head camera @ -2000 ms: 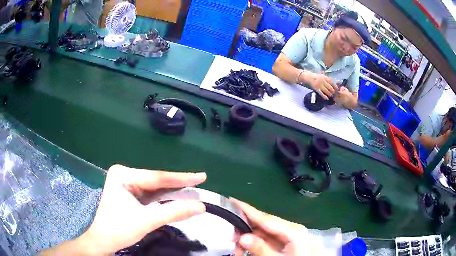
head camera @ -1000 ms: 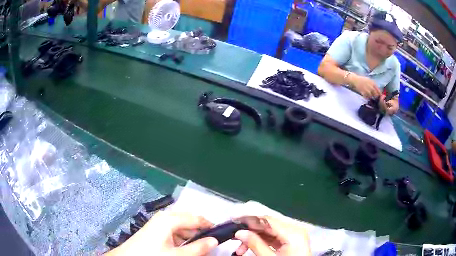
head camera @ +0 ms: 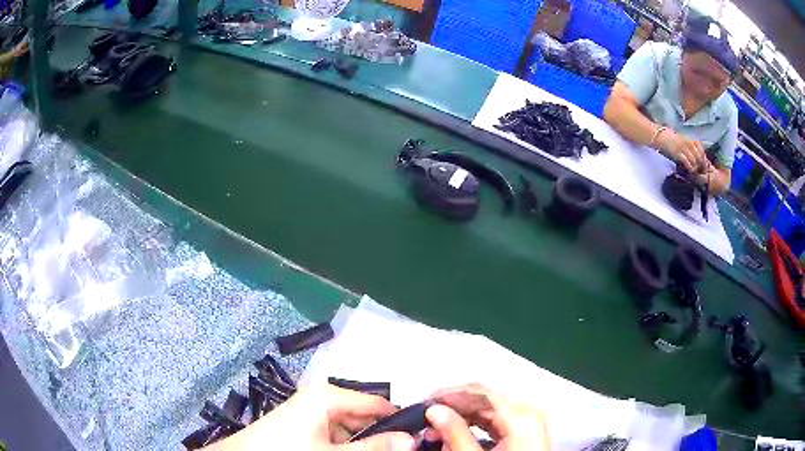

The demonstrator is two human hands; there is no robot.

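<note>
My left hand point(head camera: 304, 421) and my right hand point(head camera: 485, 421) are at the bottom centre, over the white work sheet point(head camera: 424, 348). Both hold a black curved headband point(head camera: 397, 423) between thumbs and fingers. Its lower part is hidden by the hands and the picture's edge. A short black glossy cover point(head camera: 360, 386) lies on the sheet just behind my left fingers. A loose pile of similar black covers point(head camera: 272, 374) lies left of my left hand on the bubble wrap.
Bubble wrap point(head camera: 194, 326) and clear plastic bags point(head camera: 66, 255) lie left. Headphone assemblies point(head camera: 448, 189) lie on the green belt point(head camera: 291, 185). A person point(head camera: 675, 114) works opposite beside a black pile point(head camera: 549, 128). A blue cap point(head camera: 699, 442) is lower right, a red bin point(head camera: 788, 277) far right.
The view has swung left and down, showing more bubble wrap and the cover pile. Both hands have lowered with the headband, and its silvery strip no longer shows clearly.
</note>
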